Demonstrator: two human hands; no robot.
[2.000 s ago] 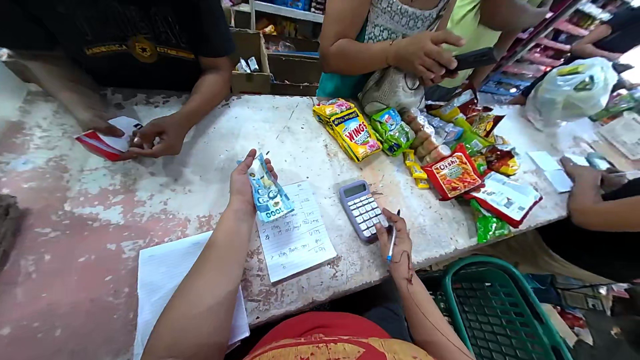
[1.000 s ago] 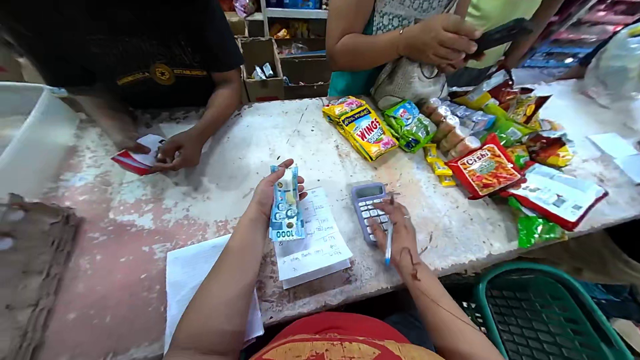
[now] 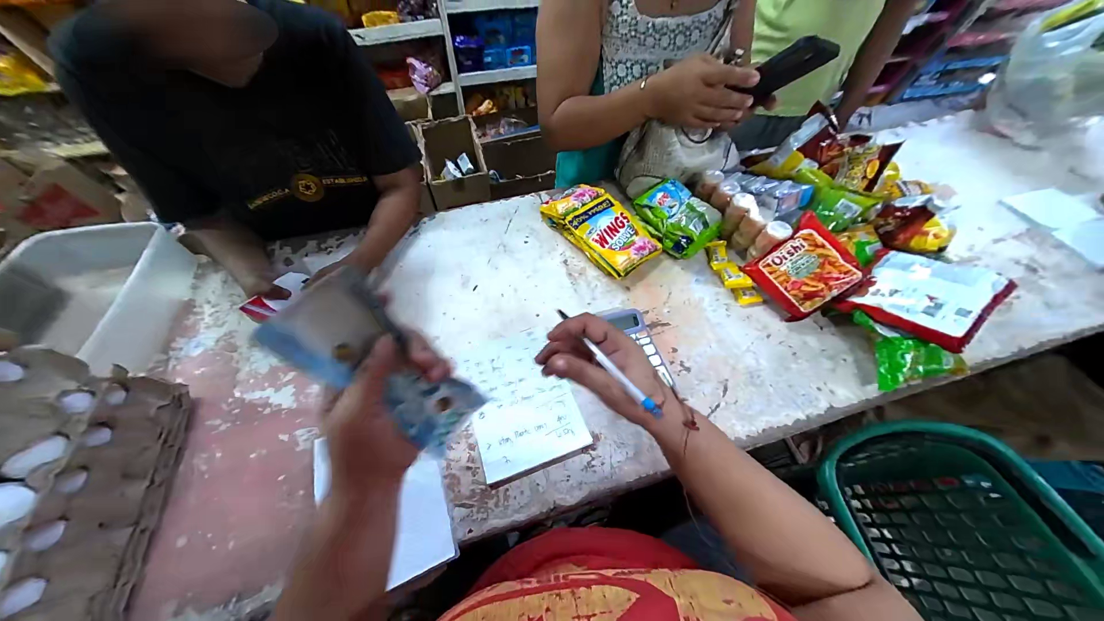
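My left hand [image 3: 375,414] grips a fold of blue banknotes [image 3: 345,332], blurred and raised above the counter. A white pen with a blue end [image 3: 617,375] rests in my right hand [image 3: 604,366], which hovers beside the grey calculator [image 3: 651,345] and covers part of it. Between my hands lies a handwritten paper pad [image 3: 535,431]. Another white sheet [image 3: 423,517] sits under my left forearm, partly hidden.
The worn counter [image 3: 483,250] bears Wings detergent packs [image 3: 604,233], a red Oishi snack pack [image 3: 806,267] and other packets. Egg trays [image 3: 86,483] and a white bin [image 3: 95,276] stand left, a green basket [image 3: 957,517] right. People stand opposite, one holding a phone [image 3: 793,65].
My left hand has lifted the banknotes off to the left of the pad. My right hand has come away from the calculator's keys toward the pad, still with the pen.
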